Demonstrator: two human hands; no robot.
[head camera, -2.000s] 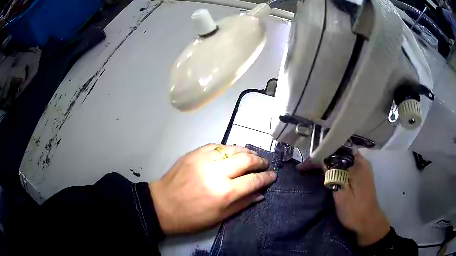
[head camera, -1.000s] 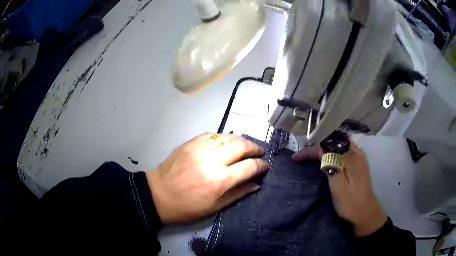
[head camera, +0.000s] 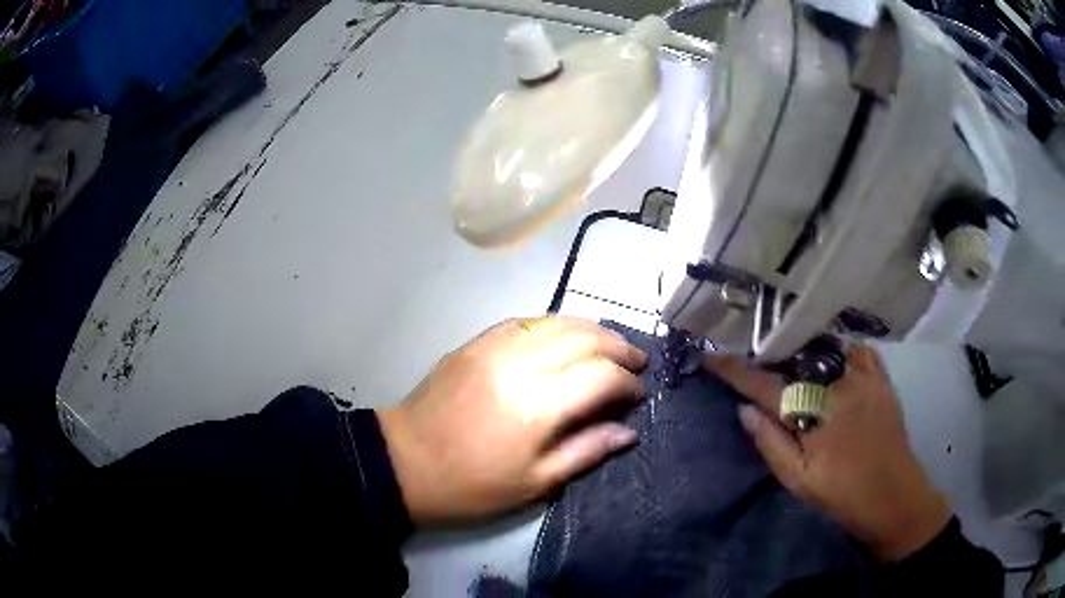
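A dark denim piece (head camera: 677, 502) lies on the machine bed, its top edge under the needle area, and runs down past the frame's bottom edge. My left hand (head camera: 520, 415) lies flat on its left edge, fingertips just left of the presser foot (head camera: 677, 356). My right hand (head camera: 847, 450) rests on its right side, the index finger pointing at the foot, partly hidden behind the thread tension dial (head camera: 805, 403). The off-white machine head (head camera: 806, 164) stands above. The needle itself cannot be made out.
A cream sewing lamp (head camera: 555, 146) hangs left of the head. The pale bed slide plate (head camera: 613, 275) shows beyond my left hand. The worn white table (head camera: 292, 269) extends left. A blue bin (head camera: 111, 53) and dark cloth are at the upper left.
The view has shifted a little. My right hand's index finger and thumb are now more visible on the cloth, spread apart. The denim's lower left edge has changed shape, and its left hem stitching shows less.
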